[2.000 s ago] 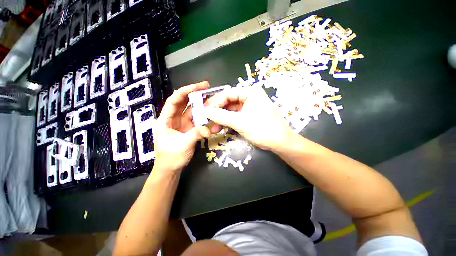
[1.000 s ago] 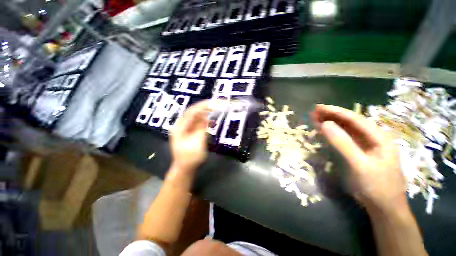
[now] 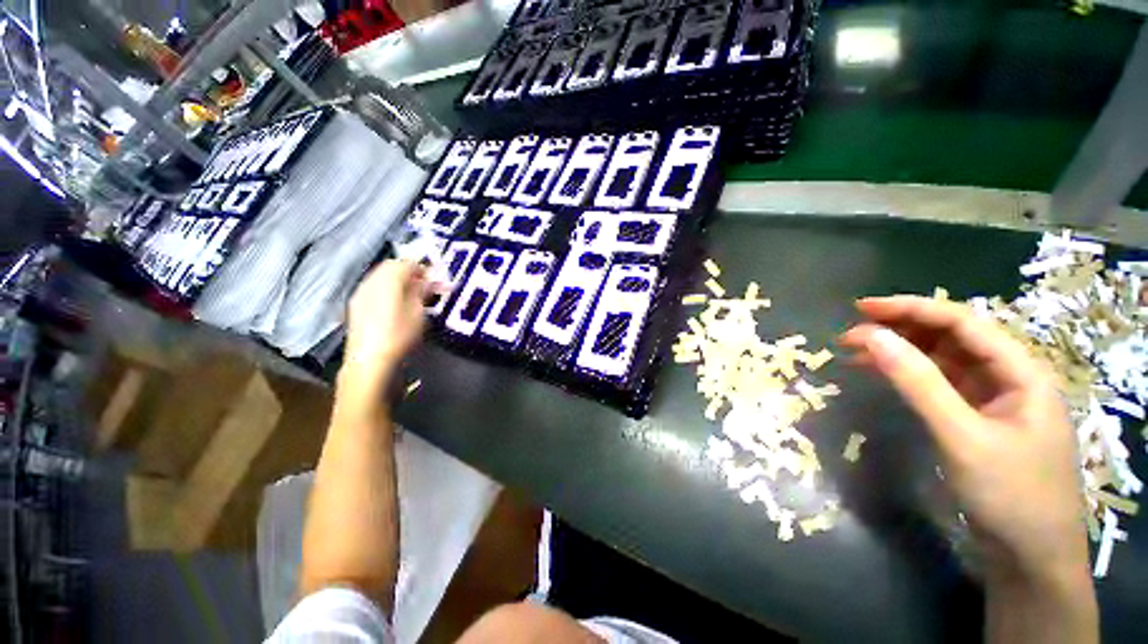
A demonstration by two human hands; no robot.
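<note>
The black parts tray (image 3: 646,375) lies at centre, with two rows of upright white frame parts (image 3: 613,321) and sideways ones between. My left hand (image 3: 388,312) is at the tray's front left corner, its fingertips on a tilted frame part (image 3: 429,255) that they partly cover. It appears to grip this part. My right hand (image 3: 995,421) is over the bench at the right, thumb and fingers apart, with nothing visible in it. Small yellow-tan and white tabs (image 3: 762,409) lie scattered between the tray and my right hand.
A large heap of white and tan strips (image 3: 1095,321) lies at the right, partly behind my right hand. A tray stack (image 3: 781,94) stands at the back. A grey-white sheet (image 3: 315,239) and another filled tray (image 3: 233,201) are at the left, cardboard boxes (image 3: 208,440) below.
The frame part held between both hands earlier has left them. My left hand has moved left to the tray corner; my right hand is apart from it. The view has swung left, and the front row is fuller.
</note>
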